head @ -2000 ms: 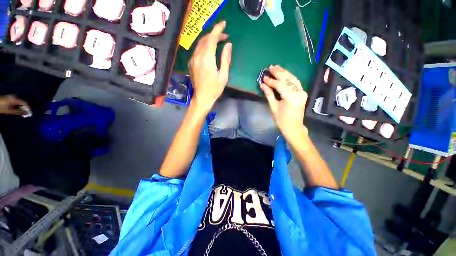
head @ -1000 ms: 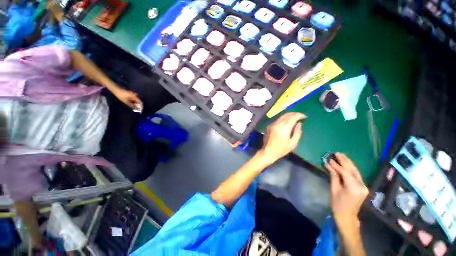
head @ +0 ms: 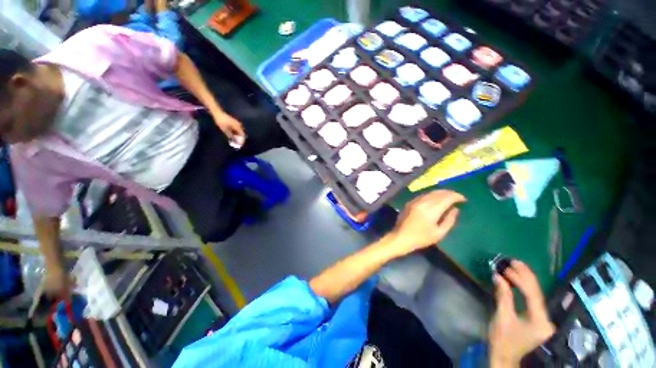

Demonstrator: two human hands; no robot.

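Note:
My right hand (head: 524, 309) holds a small dark watch case (head: 500, 265) by its edge between thumb and fingers, over the green mat near its front edge. The face of the case is too small and blurred to read. My left hand (head: 430, 219) rests at the mat's front edge beside the left tray, fingers slightly apart, with nothing seen in it. A loose dark watch unit (head: 501, 184) lies beside a pale-blue cloth (head: 531, 183) beyond my hands.
The left foam tray (head: 344, 188) holds many white, pink and blue units. A yellow strip (head: 467, 159) lies beside it. Tweezers (head: 554, 241), a ring (head: 567, 199) and a blue stick (head: 577, 253) lie right. An adhesive sheet (head: 620, 315) covers the right tray. Another person (head: 137, 122) is at left.
The view has swung left, bringing the left tray and the other person more into the picture. My right hand still holds the case; my left hand stays empty near the left tray.

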